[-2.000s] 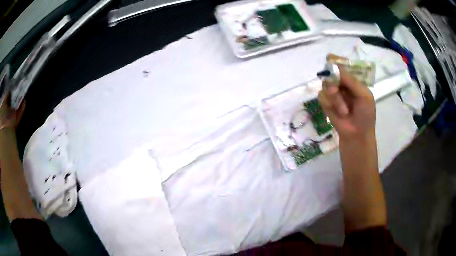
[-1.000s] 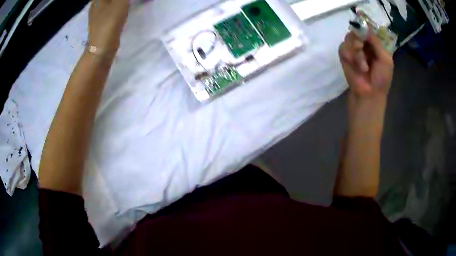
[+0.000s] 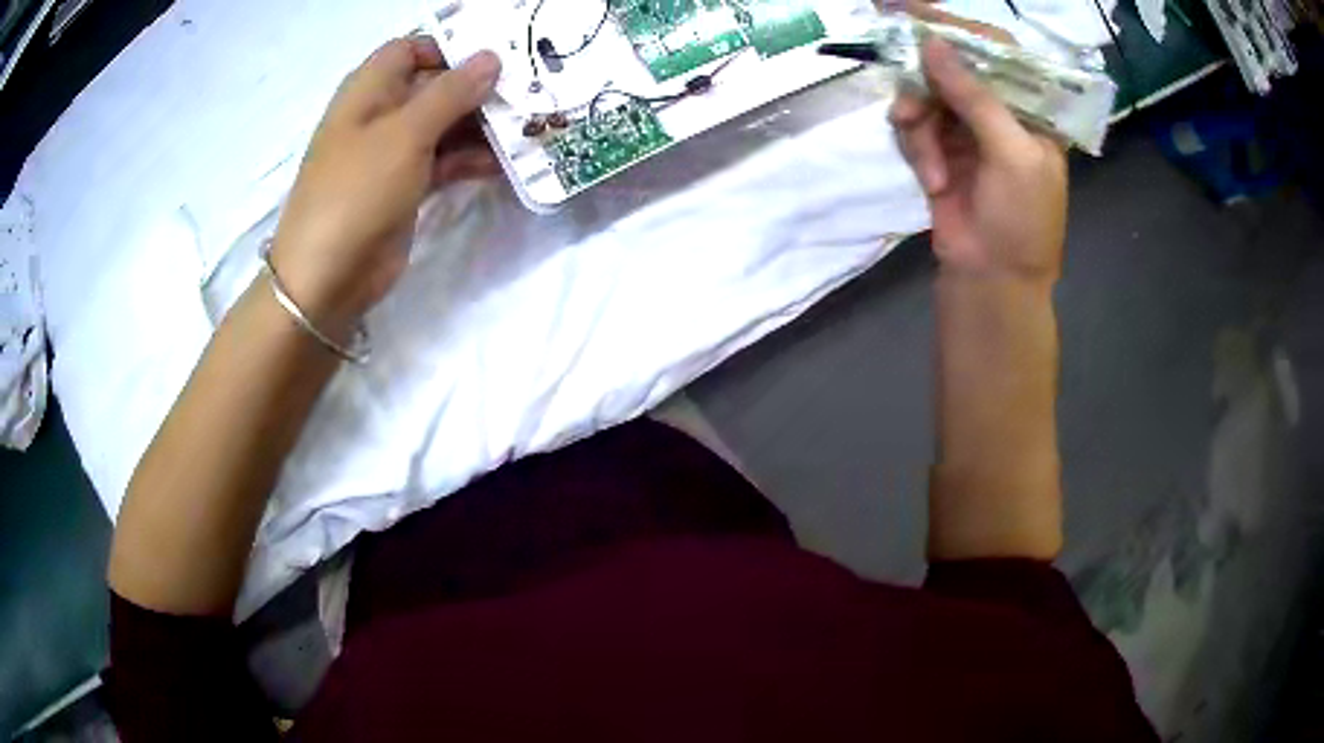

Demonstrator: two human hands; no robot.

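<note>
A white housing point(image 3: 548, 193) lies at the top centre, its upper part cut off by the picture's edge. My left hand point(image 3: 381, 167) grips its left edge, thumb on the rim. In the housing are a small circuit board point(image 3: 610, 141) at the near corner, a main circuit board point(image 3: 683, 39), a plain green board point(image 3: 789, 26) beside it, and thin dark lead wires point(image 3: 639, 102). My right hand point(image 3: 982, 170) holds a pale, crumpled glue tube point(image 3: 1034, 90). Its dark nozzle points left over the housing's right end.
A white cloth point(image 3: 581, 312) lies under the housing. A white crumpled piece with black spots point(image 3: 21, 327) is at the left edge. A blue object point(image 3: 1227, 157) is at the right, past the bench edge. Grey floor point(image 3: 813, 392) shows below right.
My left hand has come from the top left onto the housing's left edge. My right hand has moved left with the glue tube, its nozzle now over the housing. The housing appears higher in view.
</note>
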